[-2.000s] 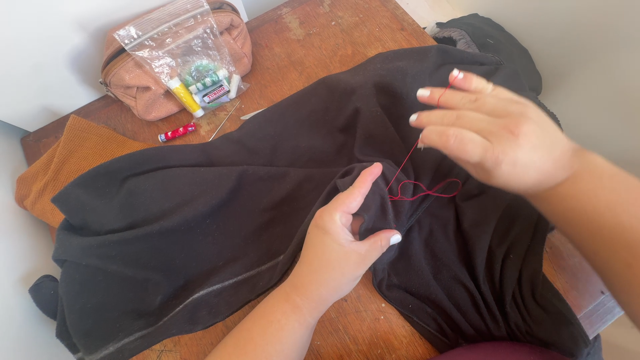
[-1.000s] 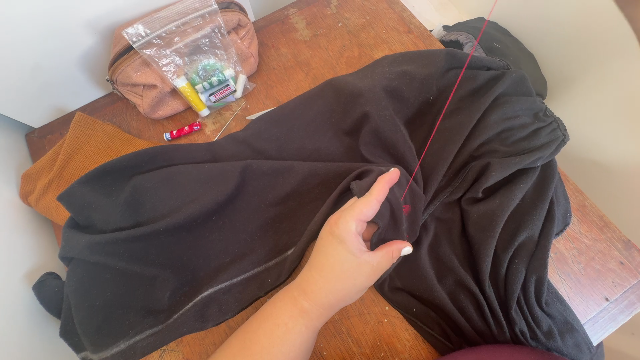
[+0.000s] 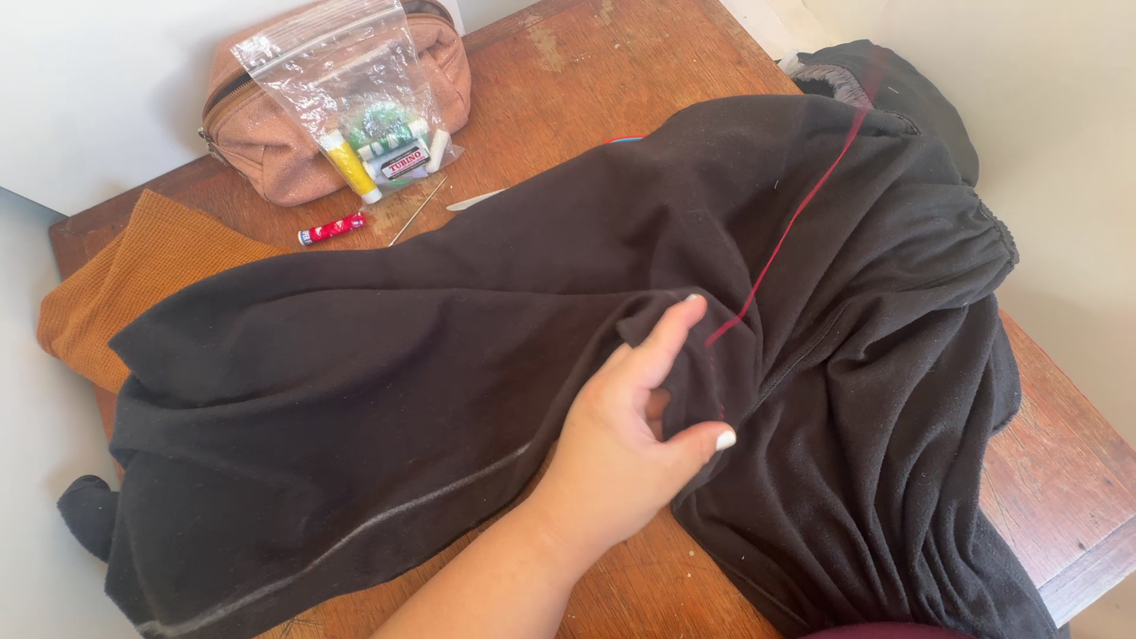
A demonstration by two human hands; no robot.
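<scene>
A black fabric garment [image 3: 426, 355] lies spread in folds. My left hand [image 3: 630, 426] pinches a fold of it between thumb and fingers, near the middle. Beside the fingertips a row of small red stitches [image 3: 713, 382] shows in the fold. From its upper end a red thread [image 3: 799, 213] rises toward the upper right, blurred at its far end. My right hand is out of view, and no needle can be seen on the thread.
The garment covers much of a wooden table [image 3: 568, 53]. Behind it are a pink zipped pouch [image 3: 266, 133], a clear zip bag [image 3: 337, 71] with thread spools, a red thread spool [image 3: 332, 229], a thin stick-like item [image 3: 417, 211] and a pale pointed blade [image 3: 475, 200]. Mustard ribbed cloth [image 3: 151, 275] lies left.
My right hand, over the garment two seconds ago, has left the view. The red thread, looped on the cloth then, now stretches toward the upper right. My left hand keeps its pinch.
</scene>
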